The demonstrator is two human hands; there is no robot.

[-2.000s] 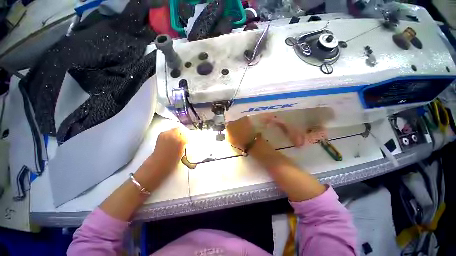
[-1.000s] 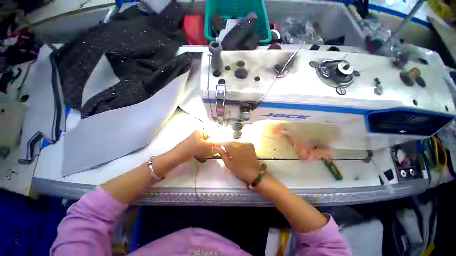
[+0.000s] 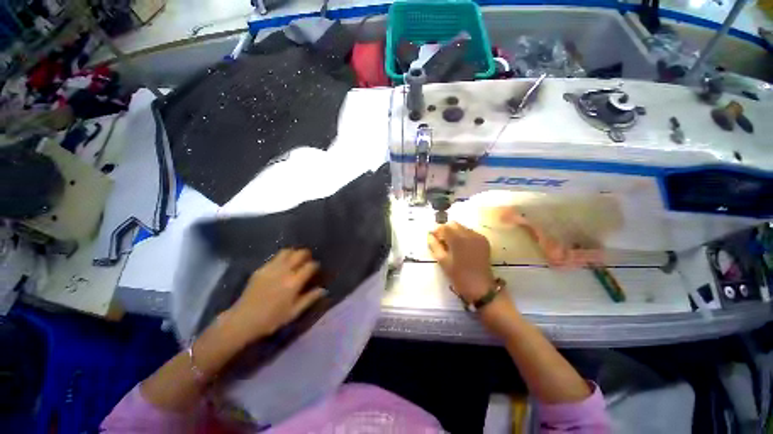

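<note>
A dark speckled garment panel [image 3: 339,222] with a pale grey backing [image 3: 318,369] lies left of the needle and hangs over the table's front edge; its left part is blurred. My left hand [image 3: 278,297] is on top of the dark side, fingers spread, with no grip visible. My right hand [image 3: 462,254] is on the machine bed just in front of the presser foot [image 3: 441,208], fingers curled; whether it holds something small is hidden. The sewing machine [image 3: 542,169] has its lamp lit, and glare hides detail at the needle.
More dark speckled fabric [image 3: 263,119] is heaped at the back left. Striped trim pieces [image 3: 152,186] lie further left. A peach scrap [image 3: 555,246] and a green-handled tool [image 3: 608,283] lie on the bed at right. A teal basket [image 3: 487,63] stands behind the machine.
My left hand has moved from the needle area left onto the panel. The panel has shifted toward me, dark side now showing. My right hand stays near the needle. The view has shifted left.
</note>
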